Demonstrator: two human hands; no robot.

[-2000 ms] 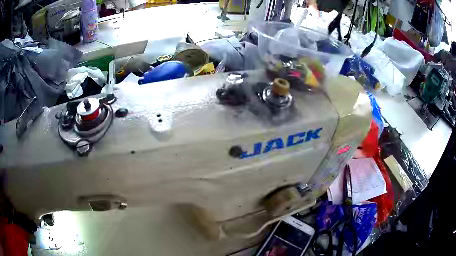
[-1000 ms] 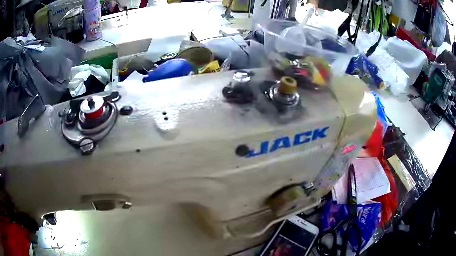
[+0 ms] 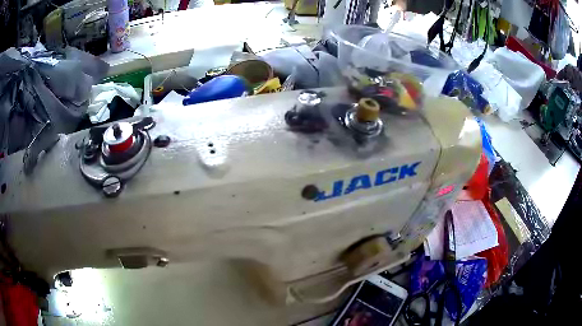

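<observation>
The cream sewing machine arm (image 3: pixel 223 197) with blue "JACK" lettering fills the middle of the head view. Its bobbin winder (image 3: pixel 118 149) has a red and white centre. A brass-topped knob (image 3: pixel 367 114) stands on top near the right end. The machine bed (image 3: pixel 185 296) shows below the arm, with a bright lamp glow (image 3: pixel 78 296) at its left. Red fabric (image 3: pixel 18 299) is at the lower left edge, mostly cut off. Neither of my hands can be seen. The needle area is hidden or lost in glare.
A smartphone (image 3: pixel 373 302) and black-handled scissors (image 3: pixel 447 286) lie right of the bed, by a blue packet (image 3: pixel 469 286) and white paper (image 3: pixel 475 229). Behind the arm are a grey fabric heap (image 3: pixel 41 95), a parts tray with a blue item (image 3: pixel 217 89) and a clear tub (image 3: pixel 399 57).
Since the earliest frame the view has shifted slightly, so the machine sits a little further right in the picture. The red fabric's visible edge at lower left differs slightly. No hand has appeared.
</observation>
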